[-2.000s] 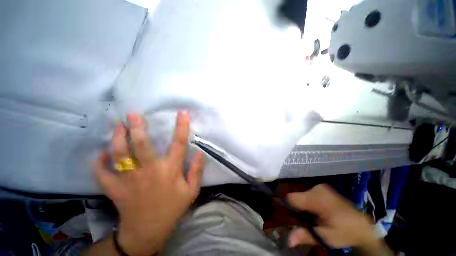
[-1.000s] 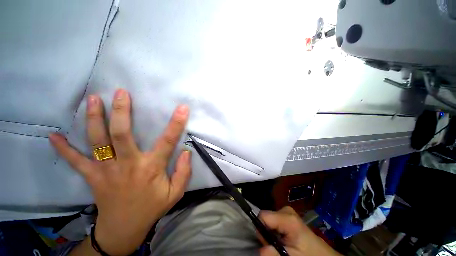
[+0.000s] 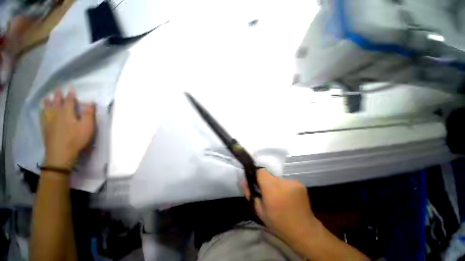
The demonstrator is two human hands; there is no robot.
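Note:
My right hand (image 3: pixel 285 204) holds black-handled fabric scissors (image 3: pixel 222 133), blades together and pointing up-left above a pale garment panel (image 3: pixel 176 173). A slanted pocket opening (image 3: pixel 219 157) shows faintly on this panel, partly behind the scissors. My left hand (image 3: pixel 69 125) lies flat, fingers spread, on another pale panel (image 3: pixel 102 76) at the left, whose upper part is folded with a dark underside showing. The image is blurred and overexposed, so it cannot be told whether the left fingers grip cloth.
A white sewing machine head (image 3: pixel 357 61) with a blue stripe stands at upper right. The table-edge strip (image 3: pixel 357 162) runs along the front right. A blue crate (image 3: pixel 408 214) is below it. A black cloth piece (image 3: pixel 103 21) lies at upper left. Part of another person's arm (image 3: pixel 38 30) shows at far upper left.
My left hand has moved off the slit panel to the panel at the left. The scissors have come out of the slit and are raised, blades closed. The view has shifted.

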